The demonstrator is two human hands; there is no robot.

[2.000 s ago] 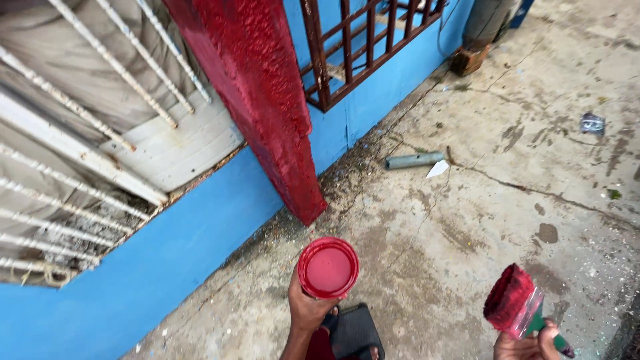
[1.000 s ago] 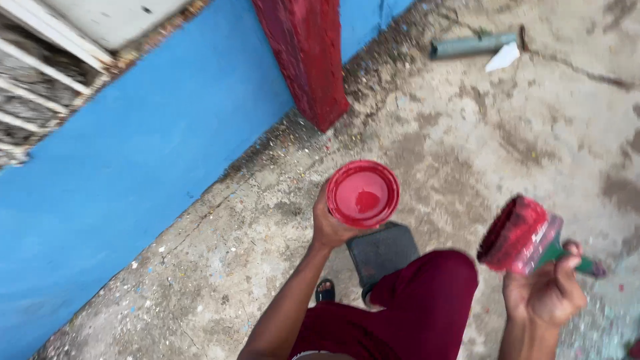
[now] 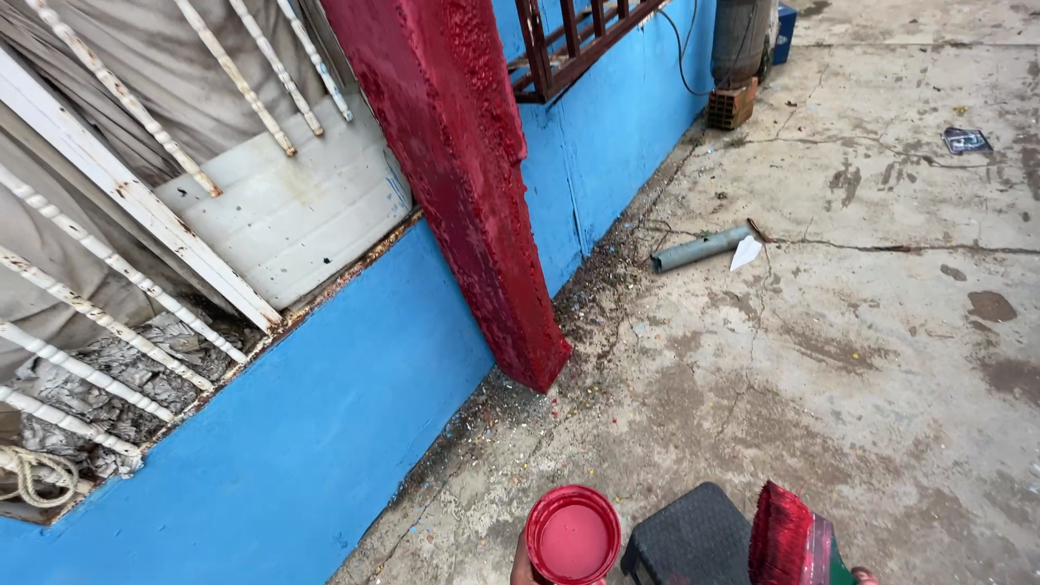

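Note:
At the bottom edge, my left hand (image 3: 522,563) holds a round container of red paint (image 3: 574,538) with its mouth facing up; most of the hand is out of frame. To its right, my right hand (image 3: 864,575), seen only as fingertips at the lower edge, grips the green handle of a wide paintbrush (image 3: 800,540). Red paint coats its bristles, which point up and left. Ahead of both hands stands a rough-surfaced pillar (image 3: 479,187) covered in red, its foot on the concrete ground beside the blue wall.
A dark plastic step stool (image 3: 692,532) stands between the container and brush. Beyond it, a grey pipe piece (image 3: 703,249) lies on cracked concrete (image 3: 853,390). White rusty bars (image 3: 122,97) top the low blue wall (image 3: 309,422). A dark red metal grille (image 3: 569,61) juts out behind the pillar.
The view has tilted up from the wall's foot since one second ago. Both hands now sit lower in the picture, still holding the paint container and the brush.

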